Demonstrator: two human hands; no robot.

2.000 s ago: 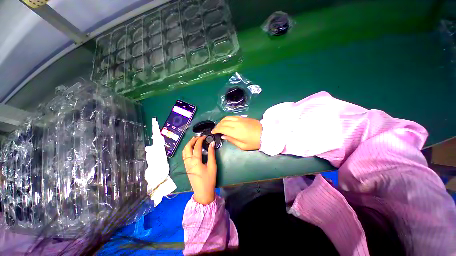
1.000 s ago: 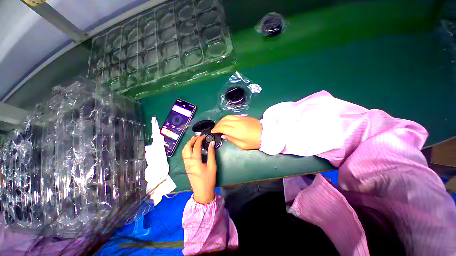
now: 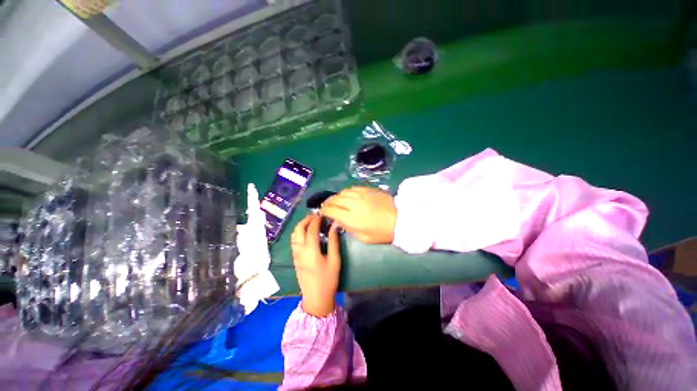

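Note:
A round black case (image 3: 319, 200) with its lid open is held between both hands near the bench's front edge. Its lid disc shows beyond the fingers; the base is mostly covered. My left hand (image 3: 316, 263) grips it from the near side with thumb and fingers. My right hand (image 3: 361, 214) lies over its right side, fingertips on the case. A smartphone (image 3: 286, 197) with a lit purple-white screen lies left of the hands. Another black round unit in clear film (image 3: 372, 157) lies just beyond the hands. Whether anything small is at the fingertips is hidden.
A clear blister tray (image 3: 260, 80) with round pockets lies at the back left. Tall stacked blister trays (image 3: 130, 252) stand at left. A crumpled white cloth or tissue (image 3: 252, 256) lies beside the phone. Another bagged black unit (image 3: 419, 57) lies farther back on the green bench (image 3: 535, 114).
The view has shifted, so bench things appear slightly lower and to the right. My right hand has moved farther over the case, covering more of its base.

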